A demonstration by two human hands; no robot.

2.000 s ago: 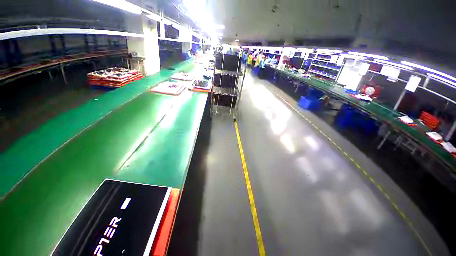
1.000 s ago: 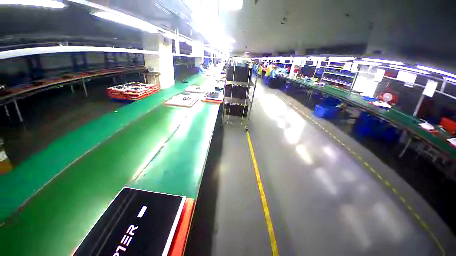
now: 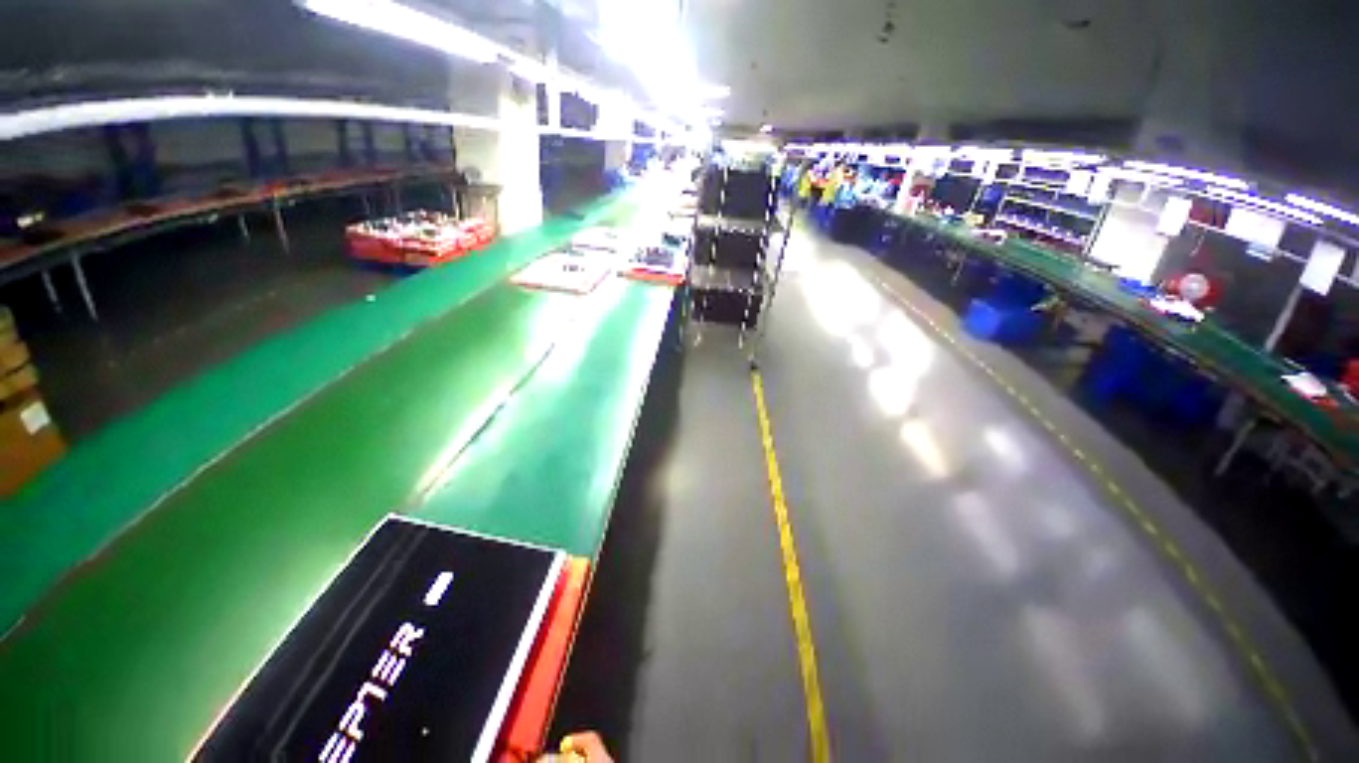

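The all-in-one unit (image 3: 395,641) lies screen up at the lower left, cut off by the bottom edge. Its black panel shows part of a white "CEPTER" logo, a small white label and a silver-white edge. The red-orange foam pad (image 3: 555,648) shows along its right side. A small part of one hand, which looks like my right hand (image 3: 578,747), shows at the bottom edge beside the pad's near corner. It is cut off, so its grip and any contact are unclear. My left hand is not in view.
The green bench (image 3: 358,425) runs ahead, with other units on pads (image 3: 564,270) farther along. A wire rack (image 3: 730,246) stands beside it in the aisle. A red stack (image 3: 420,242) is at left, cartons (image 3: 23,418) at far left, blue bins (image 3: 1002,316) at right.
Part of a hand has come into view at the bottom edge. The view has shifted, so the unit sits slightly higher and farther right, and cartons show at far left. The unit still lies on its pad.
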